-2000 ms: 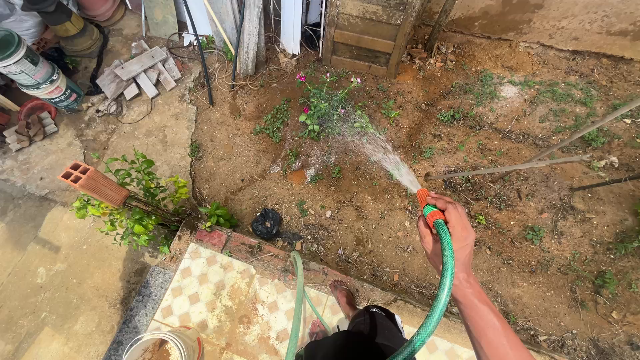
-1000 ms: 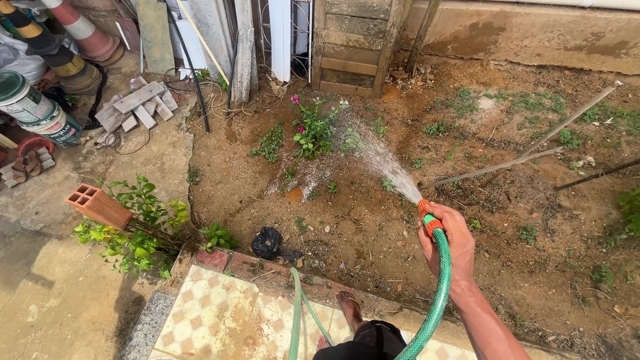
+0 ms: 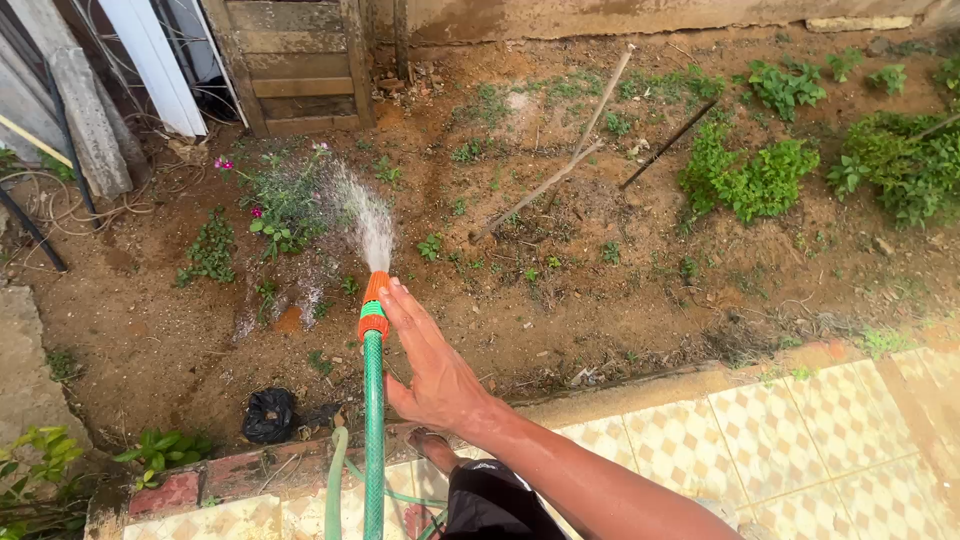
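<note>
My right hand (image 3: 435,375) is at the orange and green spray nozzle (image 3: 374,306), its fingers stretched along the right side and the thumb near the green garden hose (image 3: 373,435) below. The fingers' underside is hidden, so how firmly they grip does not show. Water (image 3: 371,225) fans out of the nozzle, up and to the left, over a flowering plant (image 3: 289,199) with pink blooms. Some of it lands on the soil beside a small leafy plant (image 3: 210,251). My left hand is out of view.
A low brick edging (image 3: 247,474) parts the soil bed from the patterned tile floor (image 3: 675,442). A black plastic bag (image 3: 270,415) lies by it. Thin sticks (image 3: 544,184) stand in the bed, with bushy green plants (image 3: 750,176) farther right. A wooden panel (image 3: 300,67) leans behind.
The view has swung to the right. My right hand, earlier wrapped around the nozzle, now has its fingers straightened along it. Water was spraying in the earlier frames too.
</note>
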